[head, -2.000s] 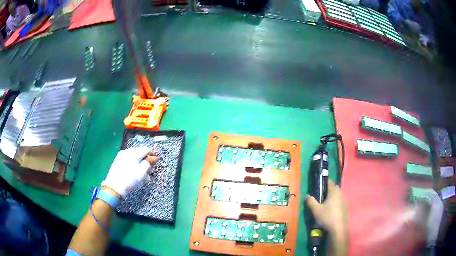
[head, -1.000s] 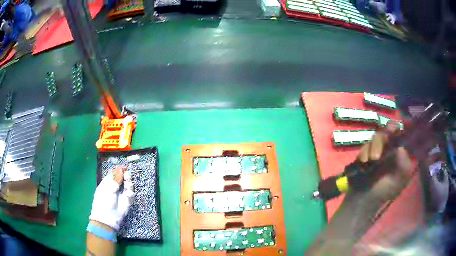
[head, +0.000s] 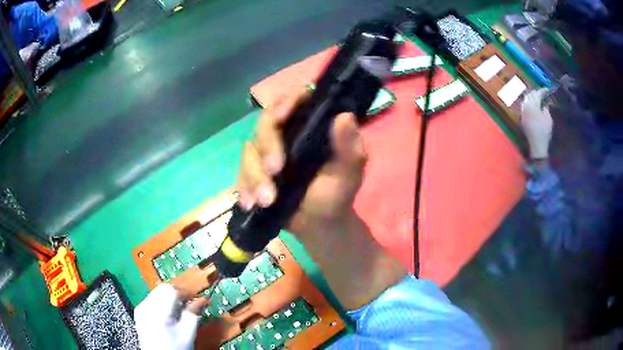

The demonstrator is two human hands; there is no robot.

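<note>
My bare right hand grips the black electric screwdriver, tilted with its yellow ring and bit end down over the orange-brown fixture. My left hand, in a white glove with bare fingertips, is at the fixture's left side, its fingers near the screwdriver's tip. Whether it holds a screw cannot be told. Green circuit boards lie in the three slots; the upper ones are partly covered by the tool and my fingers. The bit's contact point is hidden.
The screw tray and orange holder are at lower left. The red mat with board units is at right, crossed by the black cord. Another person's gloved hand is beyond it, beside another fixture.
The view has turned to the right. My right hand has brought the screwdriver from over the red mat to the fixture. My left hand has left the screw tray and reached the fixture.
</note>
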